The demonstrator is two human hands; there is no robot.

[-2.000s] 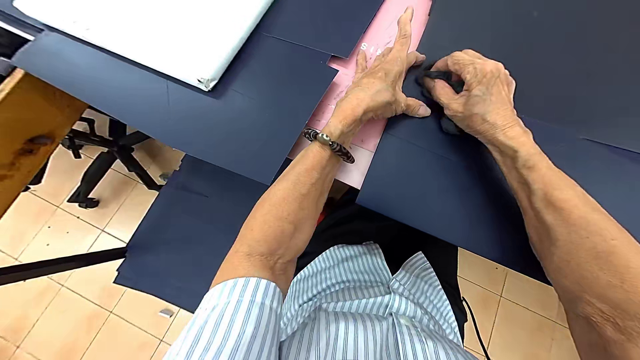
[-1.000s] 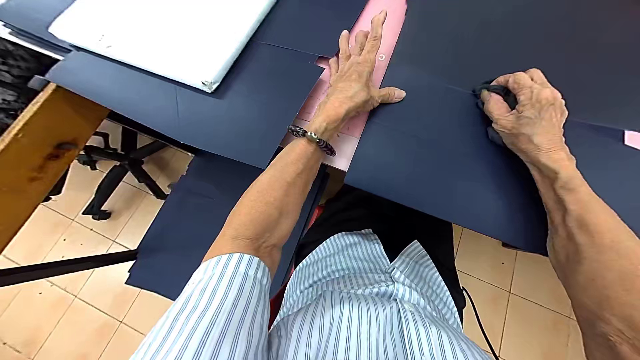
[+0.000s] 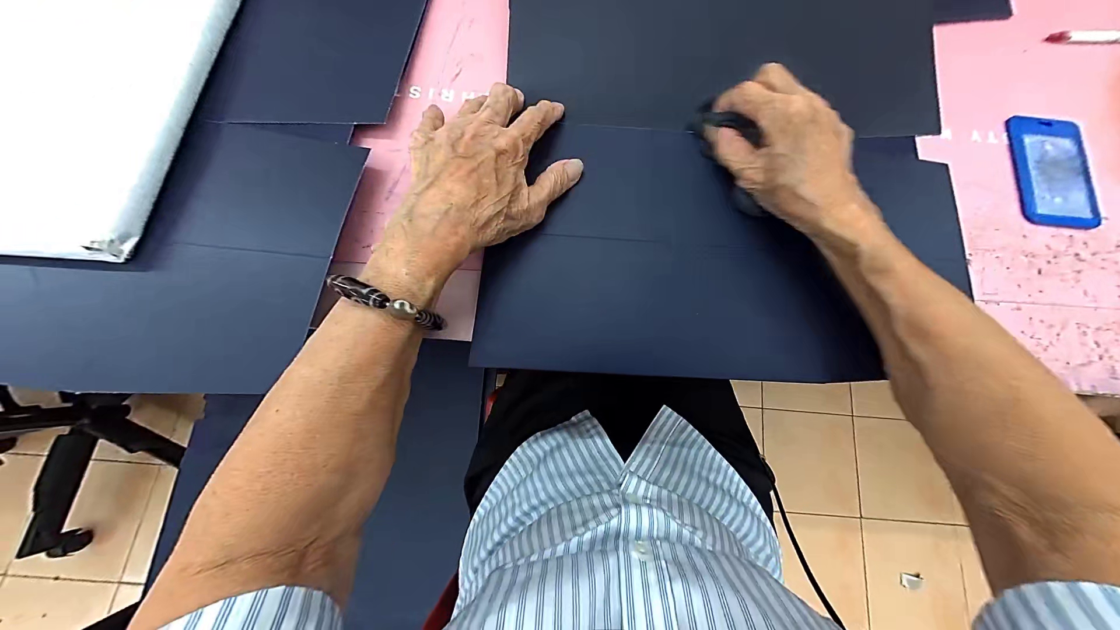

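Note:
My left hand [image 3: 481, 166] lies flat with spread fingers at the left edge of a dark navy sheet [image 3: 612, 297], partly on the pink work surface [image 3: 455, 44]. A beaded bracelet [image 3: 385, 302] circles that wrist. My right hand [image 3: 783, 149], slightly blurred, grips a bunched black cloth [image 3: 739, 127] against the same sheet, near a straight horizontal line across it. Most of the cloth is hidden by the fingers. Whether that line is a fold or an overlapping edge, I cannot tell.
More navy sheets [image 3: 254, 306] lie at left under a white wrapped slab [image 3: 79, 114]. On the pink surface at right are a blue-framed card holder or phone-like item [image 3: 1053, 171] and a red-and-white pen [image 3: 1085, 37]. A chair base [image 3: 83, 437] stands below at left.
My right hand with the black cloth first moved right, away from my left hand, and still rests on the navy sheet. The view has shifted, bringing the blue-framed item into sight.

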